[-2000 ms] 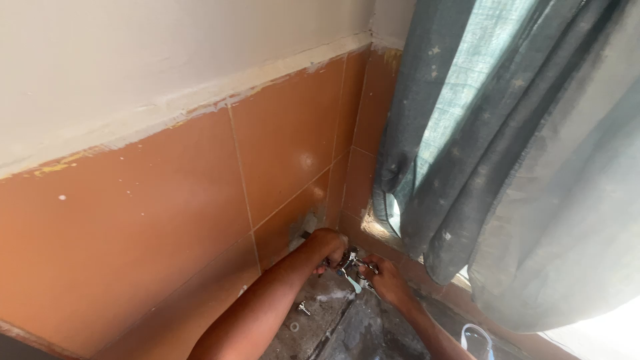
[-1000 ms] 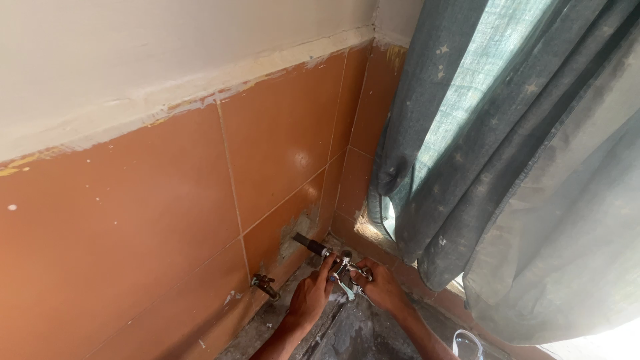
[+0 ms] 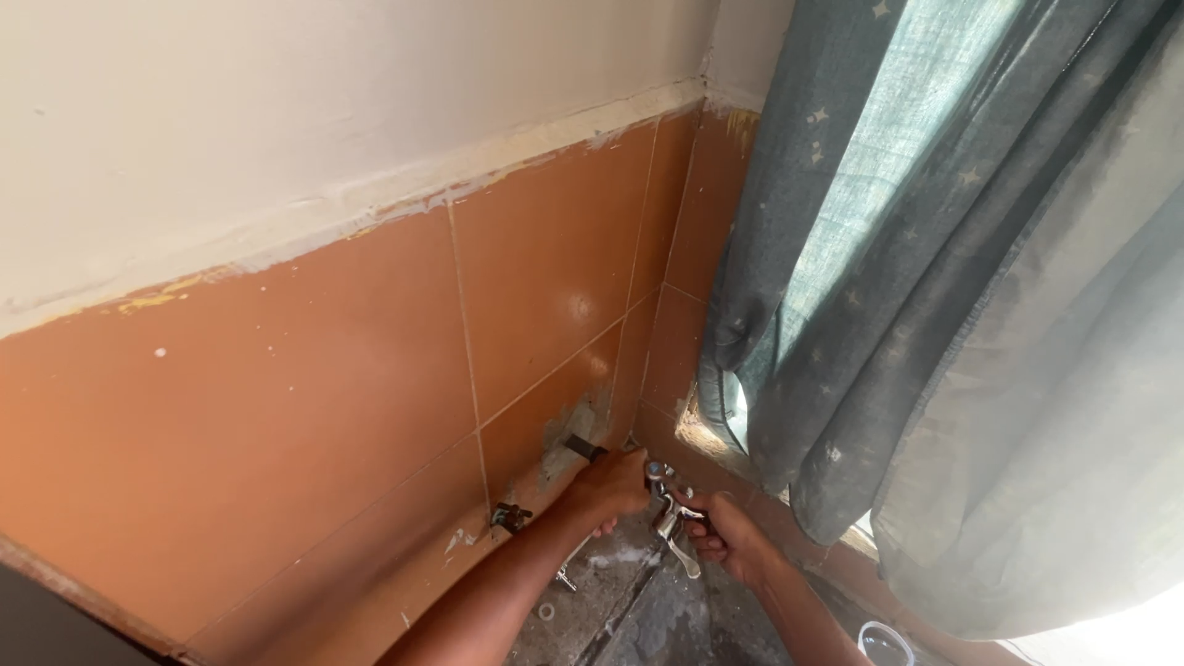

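Observation:
A chrome lever tap (image 3: 672, 523) is held over the stone floor in the corner, its lever pointing down. My right hand (image 3: 726, 532) grips its body from the right. My left hand (image 3: 618, 486) is bent at the tap's upper end, beside a dark pipe end (image 3: 585, 448) that sticks out of the tiled wall; my palm and wrist hide how pipe and tap meet, and I cannot tell what its fingers hold. Lower left on the wall is a small dark valve (image 3: 511, 516). A small metal fitting (image 3: 566, 580) and a pale ring (image 3: 547, 611) lie on the floor.
Orange tiles (image 3: 370, 351) with patchy edges cover the wall on the left and behind. A grey-green curtain (image 3: 888, 324) hangs on the right, close to my right forearm. A clear plastic container (image 3: 885, 643) stands at the bottom right. Grey slabs (image 3: 661, 610) form the floor.
My left hand has moved from the tap's near side up to its upper end by the wall pipe. The tap shows more plainly now, with my right hand still on it.

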